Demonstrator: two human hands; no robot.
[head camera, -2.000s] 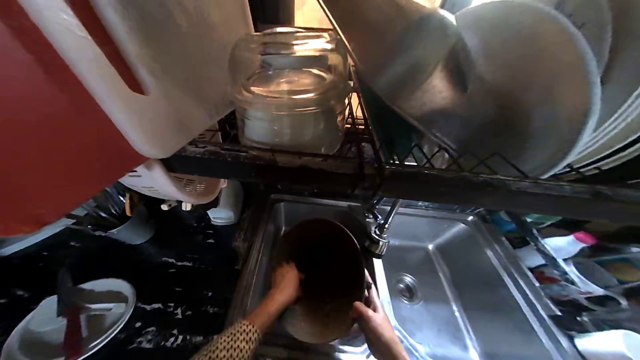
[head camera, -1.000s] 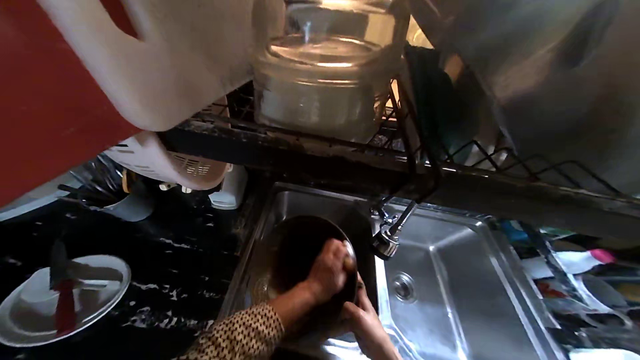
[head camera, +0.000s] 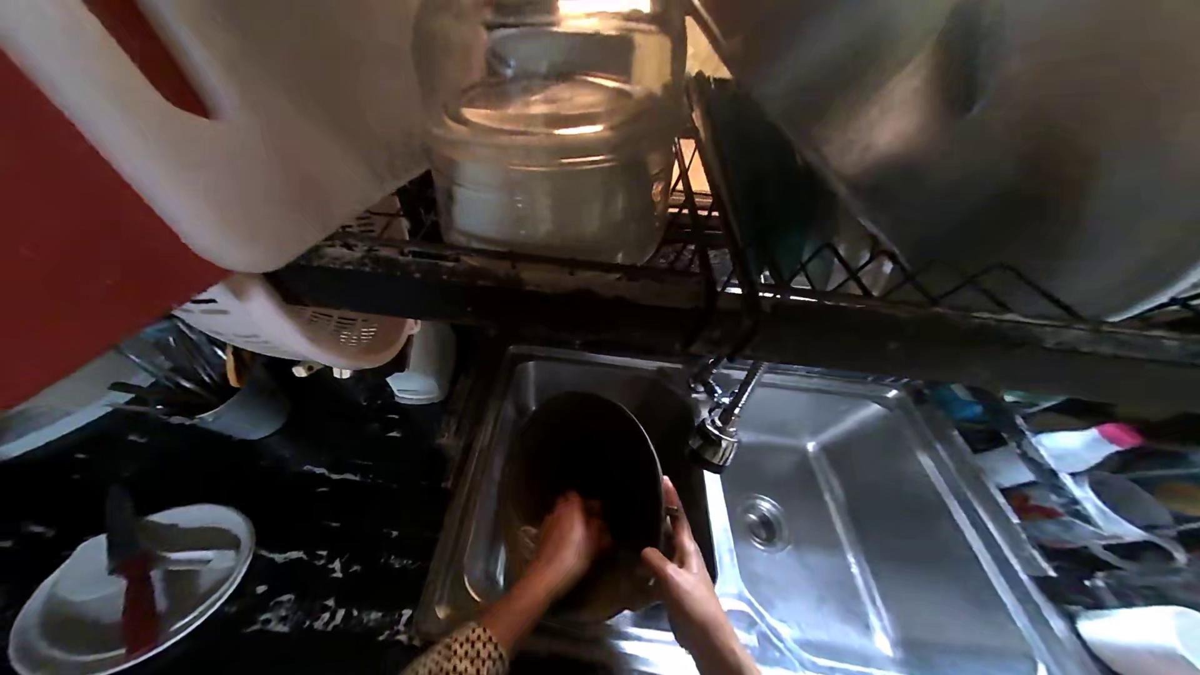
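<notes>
A dark round metal pot (head camera: 586, 459) lies tilted in the left basin of a steel double sink (head camera: 834, 525), its mouth turned up towards me. My left hand (head camera: 567, 544) is inside the pot against its inner wall; its fingertips are in shadow, and whether it holds something is hidden. With my right hand (head camera: 682, 562) I grip the pot's right rim near a small handle. The faucet with a chrome spray head (head camera: 717, 436) hangs just right of the pot, above the divider; no water stream shows.
A black dish rack shelf (head camera: 525, 281) crosses overhead, bearing a glass jar (head camera: 558, 169) and large metal lids or pans (head camera: 994, 141). On the left counter stand a red-handled knife (head camera: 139, 600) on a white plate (head camera: 234, 562) and a perforated basket (head camera: 347, 337). Assorted items crowd the right side.
My left hand has moved inside the pot, from near its right wall one second ago to lower and more central. My right hand stays on the rim.
</notes>
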